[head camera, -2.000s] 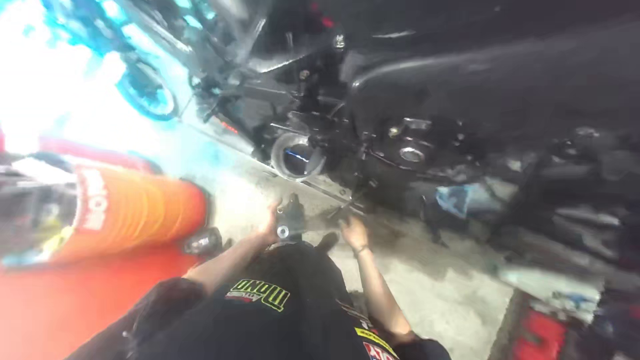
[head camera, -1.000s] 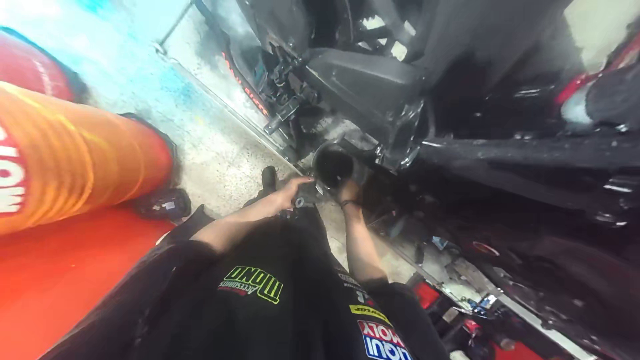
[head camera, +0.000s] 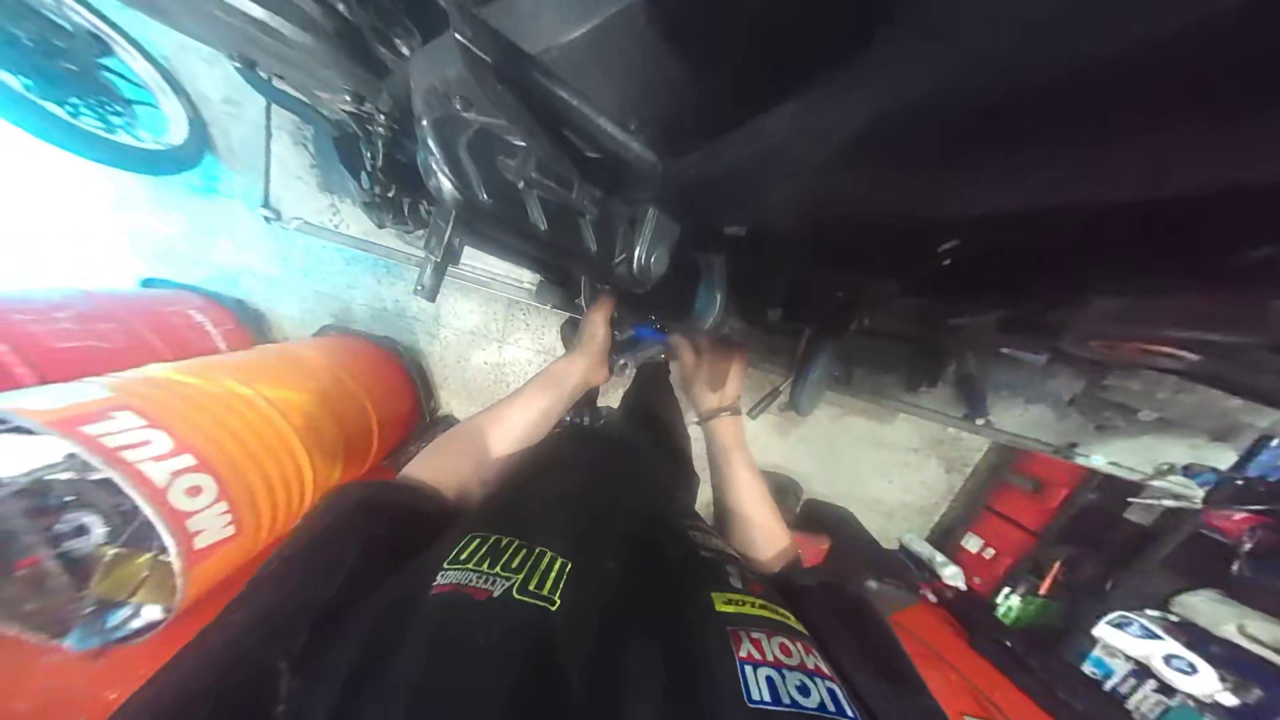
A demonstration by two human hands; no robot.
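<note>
At the middle of the head view, my left hand (head camera: 597,340) is raised against the lower edge of a dark motorcycle (head camera: 540,170), its fingers partly hidden. My right hand (head camera: 712,372) is blurred, a little to the right, with a band on its wrist. Between the two hands lies a blue and metallic part (head camera: 645,340); which hand holds it, I cannot tell. Just above the hands is a rounded dark metal piece of the motorcycle (head camera: 655,255).
Orange metal drum (head camera: 270,430) with scrap in its open end, left; red drum (head camera: 120,330) behind it. Wheel (head camera: 90,90) at top left. Red toolbox (head camera: 1020,510) and white bottles (head camera: 1165,655) at right. A metal rail (head camera: 350,240) runs along the floor.
The view has shifted strongly. One second ago my hands were at a round dark opening; now they are apart, with a blue part between them.
</note>
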